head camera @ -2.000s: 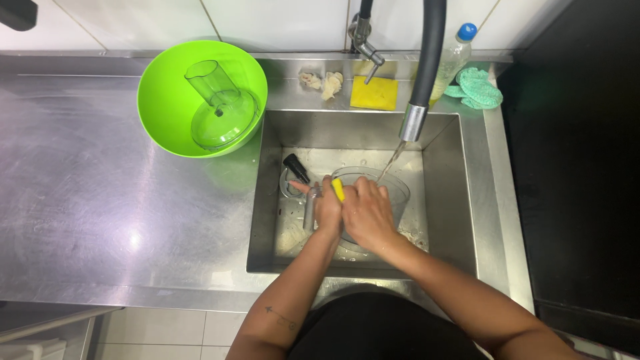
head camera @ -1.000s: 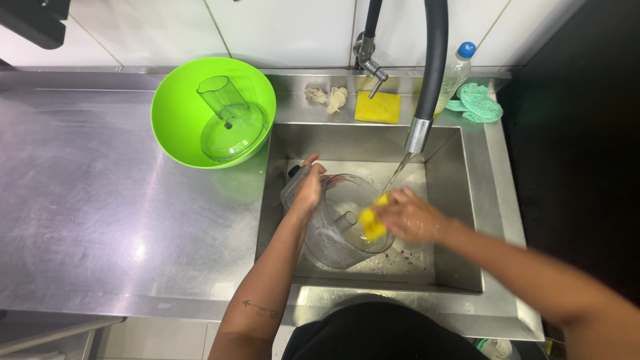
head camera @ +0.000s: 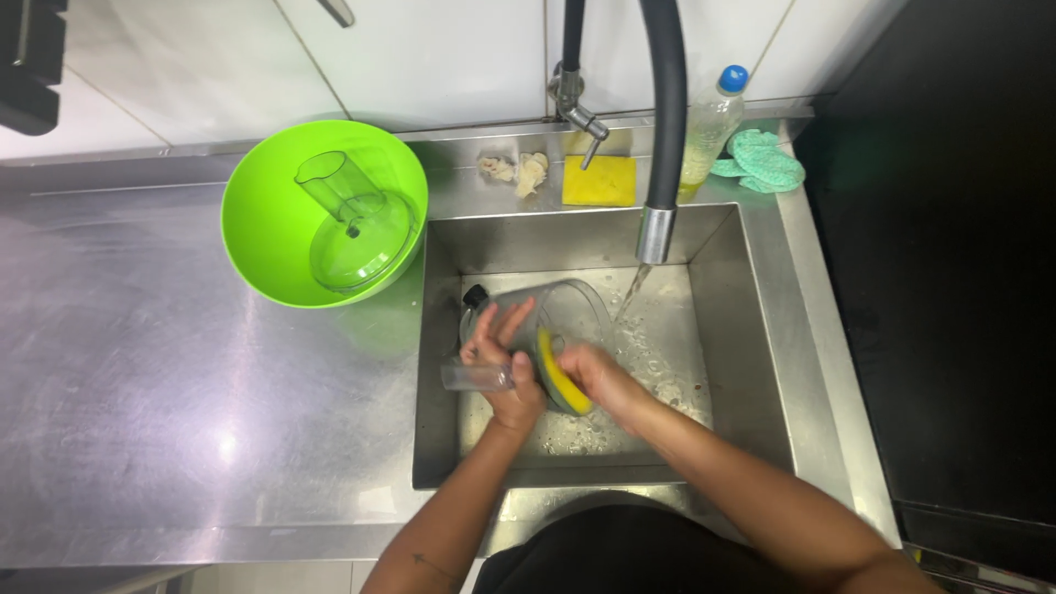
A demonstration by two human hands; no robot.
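Over the steel sink (head camera: pixel 726 330), my left hand (head camera: pixel 502 363) holds a clear plastic food processor bowl (head camera: pixel 577 309) tilted on its side, its tube-like handle sticking out to the left. My right hand (head camera: pixel 598 375) presses a yellow and green sponge (head camera: pixel 561 375) at the bowl's open side; the fingers are blurred. Water runs from the spout of the black flexible faucet (head camera: pixel 657 235) just right of the bowl. A black-tipped part (head camera: pixel 475 296) lies behind the bowl at the sink's left, mostly hidden.
Left of the sink, a green plastic bowl (head camera: pixel 264 256) holds a clear processor lid (head camera: pixel 363 239). Along the back ledge are food scraps (head camera: pixel 532 173), a yellow sponge cloth (head camera: pixel 600 181), a blue-capped bottle (head camera: pixel 714 124) and a crumpled green cloth (head camera: pixel 763 161). A faucet lever (head camera: pixel 587 124) projects above the ledge.
The clear bowl, upright or nearly so a second ago, is now tipped on its side, its handle pointing left. My right hand has moved left with the sponge.
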